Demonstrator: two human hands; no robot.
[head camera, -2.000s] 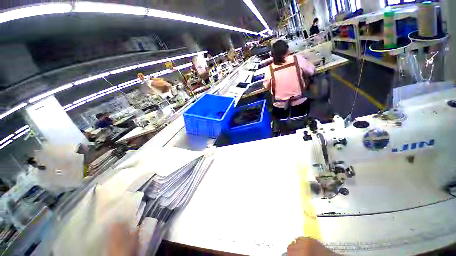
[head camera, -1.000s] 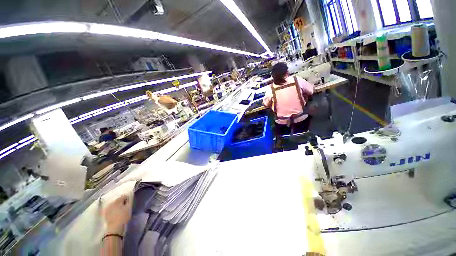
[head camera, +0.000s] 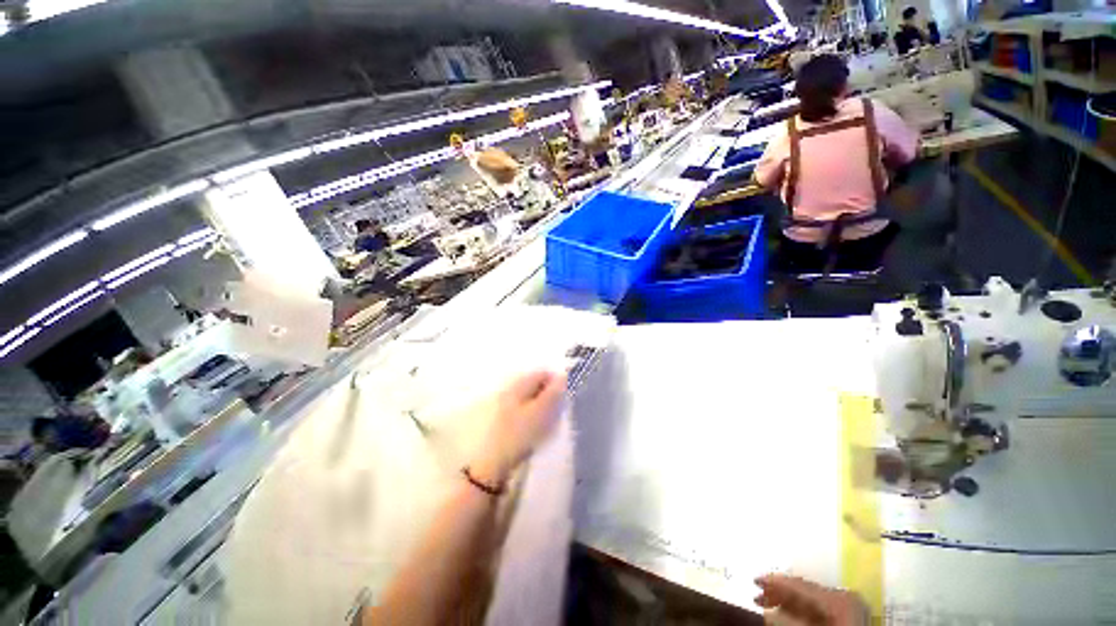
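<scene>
A large beige fabric panel (head camera: 331, 489) lies over the left of the table and covers most of the layered grey-beige stack. My left hand (head camera: 529, 413), with a dark bracelet at the wrist, is closed on the panel near its right edge. The fingertips are not clear. My right hand (head camera: 808, 599) is at the bottom edge, partly cut off, by the table's front edge; no cloth shows in it. The white sewing machine (head camera: 912, 379) stands at the right, its needle area away from both hands. A pale yellow strip (head camera: 860, 514) runs down the tabletop left of it.
Two blue bins, one (head camera: 606, 245) behind the table and one (head camera: 704, 272) beside it, stand beyond the white tabletop (head camera: 722, 452). A person (head camera: 836, 171) in a pink top sits ahead, back turned. Rows of machines run along the left; shelves (head camera: 1040, 73) stand at the upper right.
My left hand has moved right from the far left, and beige fabric now covers the stack that showed before. My right hand is back at the bottom edge. The view has turned left.
</scene>
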